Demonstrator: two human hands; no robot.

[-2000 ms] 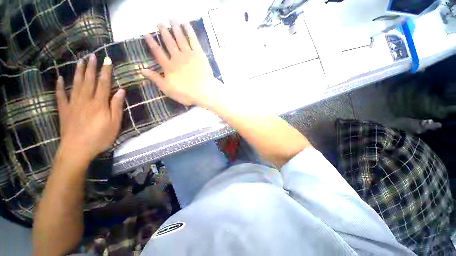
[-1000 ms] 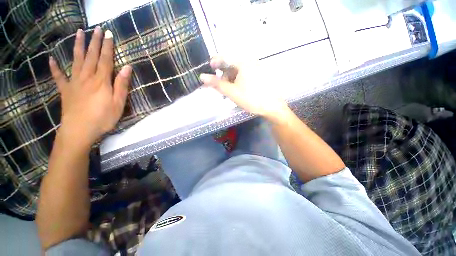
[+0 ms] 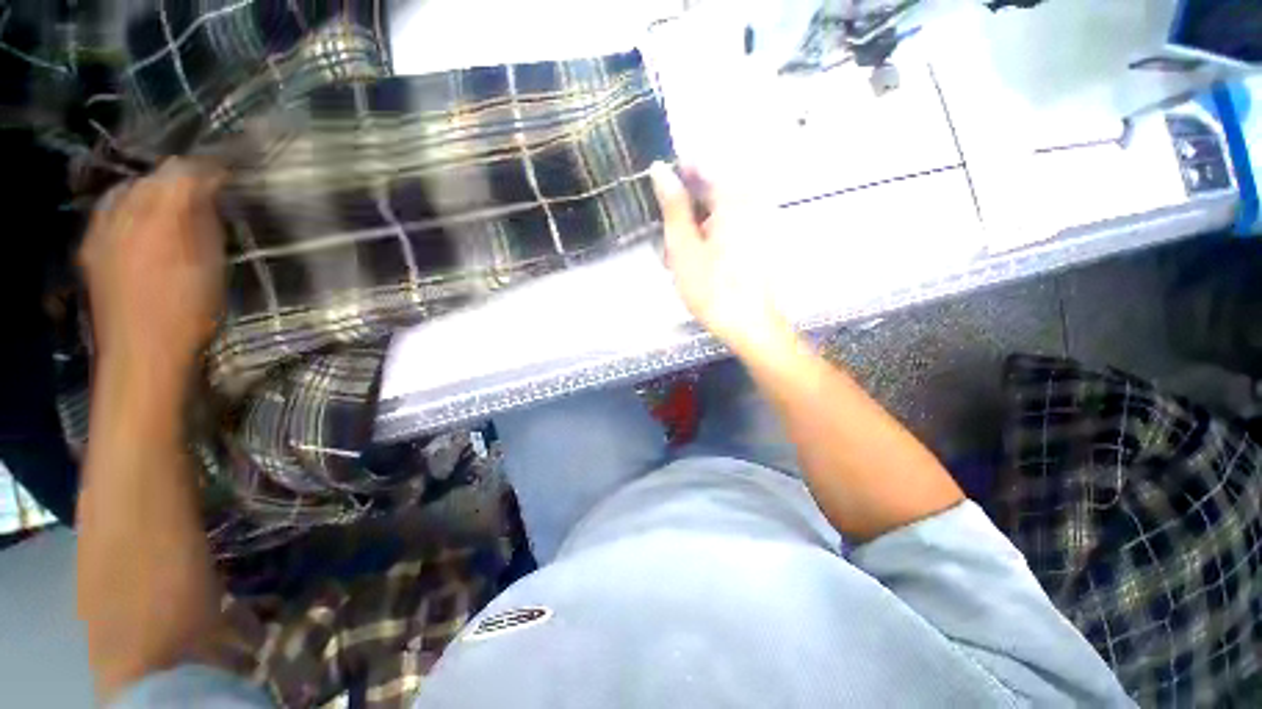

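The plaid garment (image 3: 457, 166), black with cream and yellowish lines, lies on the left part of the white sewing table, its sleeve end pointing right. My left hand (image 3: 155, 263) is blurred at the far left, its fingers curled on bunched plaid cloth. My right hand (image 3: 713, 256) is at the sleeve's right edge, thumb at the cloth's end. Its other fingers are washed out against the white table, so whether it pinches the cloth or a small piece cannot be told.
The sewing machine's metal parts (image 3: 858, 28) are at the top, with a blue band (image 3: 1232, 139) at the right. A ruler strip (image 3: 554, 381) runs along the table's front edge (image 3: 858, 291). Plaid piles lie at lower right (image 3: 1135, 513) and lower left (image 3: 346, 623).
My left hand has gone from lying flat with spread fingers to curled on the cloth farther left. The plaid between the hands is now blurred. My right hand stays near the sleeve end.
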